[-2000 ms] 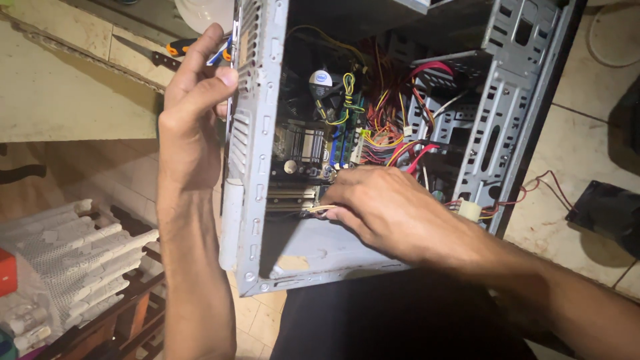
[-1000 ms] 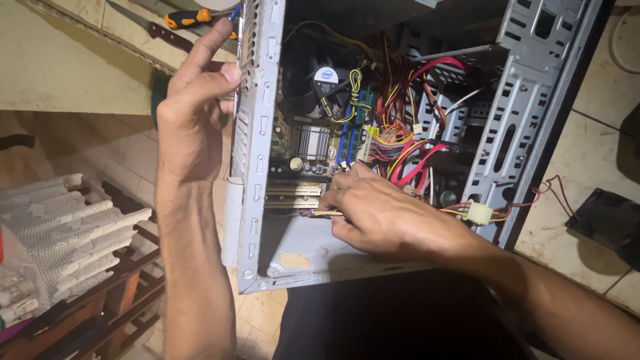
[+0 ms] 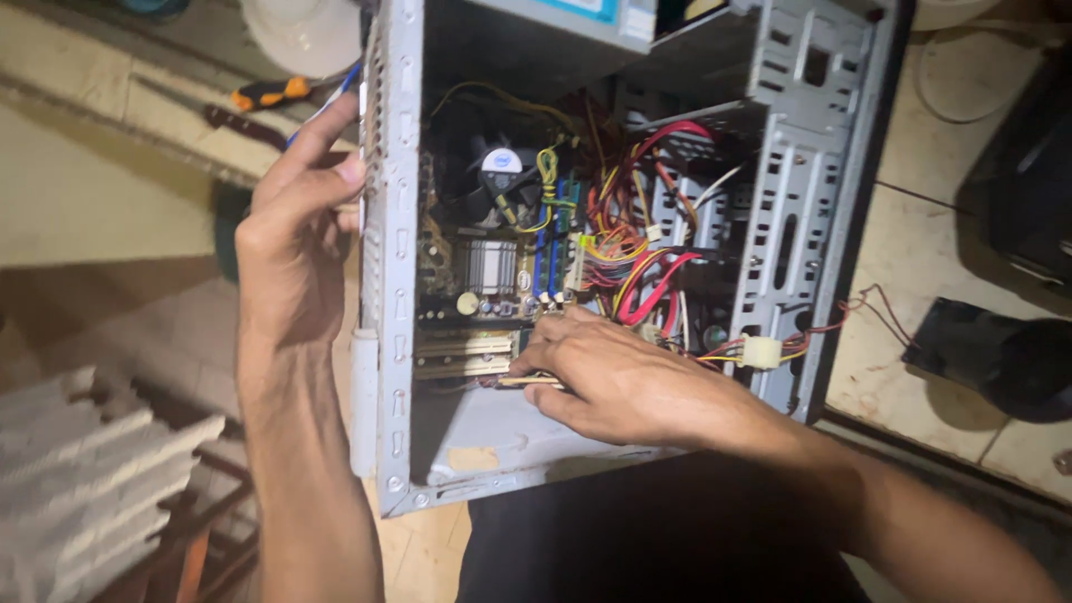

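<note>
An opened desktop computer case (image 3: 389,276) lies before me, its motherboard showing inside. My left hand (image 3: 306,193) is against the case's left outer side, thumb at the edge; a blue and white thing shows by its fingers, and I cannot tell whether the hand grips it. My right hand (image 3: 595,368) reaches in at the lower part of the motherboard, beside the cream expansion slots (image 3: 469,356); whether its fingers hold anything is hidden. Above are the Intel CPU fan (image 3: 502,176), a silver heatsink (image 3: 490,266) and blue memory slots (image 3: 548,243). Red, yellow and black cables (image 3: 628,260) bunch to the right.
An orange and black screwdriver (image 3: 270,92) and a knife (image 3: 243,126) lie at upper left. A white Molex connector (image 3: 760,352) hangs over the case's right side. A black fan (image 3: 963,343) rests on the tiles at right. Whitish corrugated pieces (image 3: 92,469) are stacked at lower left.
My right hand stays low on the motherboard, with its fingers slightly shifted. My left hand remains at the case's side. The view has shifted a little.
</note>
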